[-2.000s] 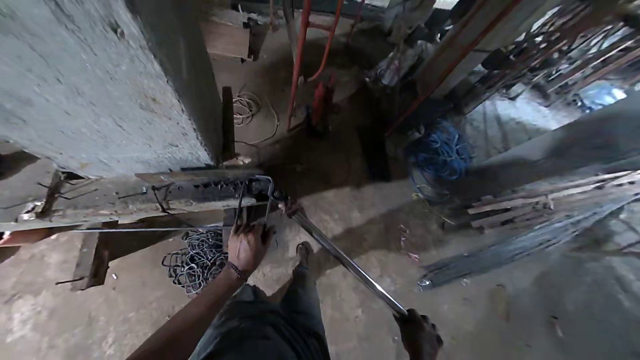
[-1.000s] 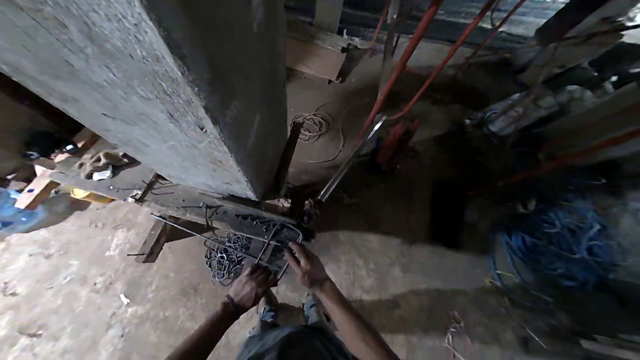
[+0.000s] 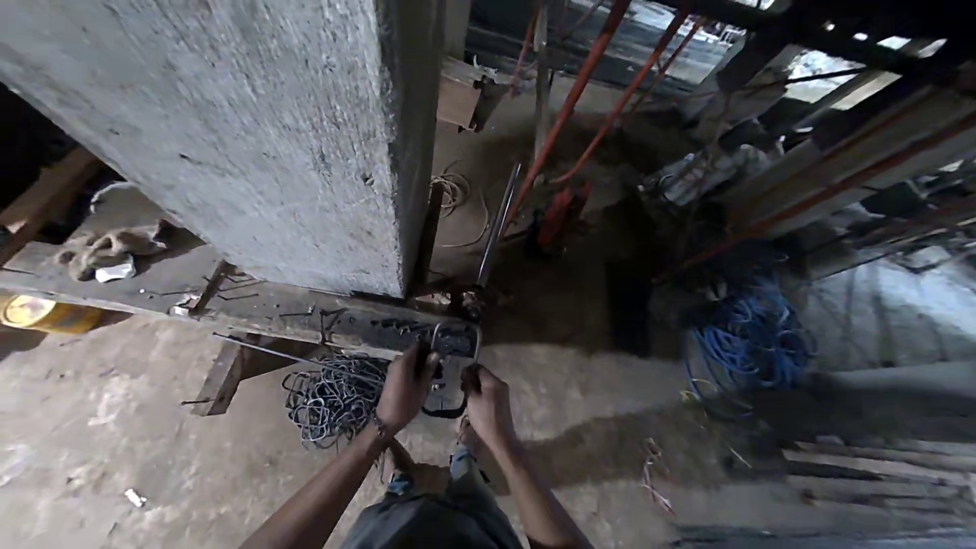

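My left hand (image 3: 406, 389) is closed on the left side of a bent steel bar (image 3: 479, 341), which forms a rounded rectangular loop. The loop's right side is in my right hand (image 3: 482, 396). A straight length of the bar seems to run out to the left from my left hand. Just beyond the loop is a dark metal bending plate (image 3: 396, 333) on a wooden plank bench (image 3: 267, 309). A shiny metal pipe handle (image 3: 499, 225) points away from me at the bench's right end. Below the bench, left of my hands, lies a pile of bent steel stirrups (image 3: 328, 404).
A concrete column (image 3: 305, 137) rises right behind the bench. Red metal poles (image 3: 568, 114) lean beyond the pipe. Blue rope or tubing (image 3: 751, 335) lies coiled at right, near wooden strips (image 3: 877, 469). A rag (image 3: 107, 248) rests on the bench's left part, and a yellow container (image 3: 49, 314) sits below.
My right hand has let go of the pipe handle and now holds the bent bar. The handle has swung from the near right to point away from me. The bar has turned in my hands.
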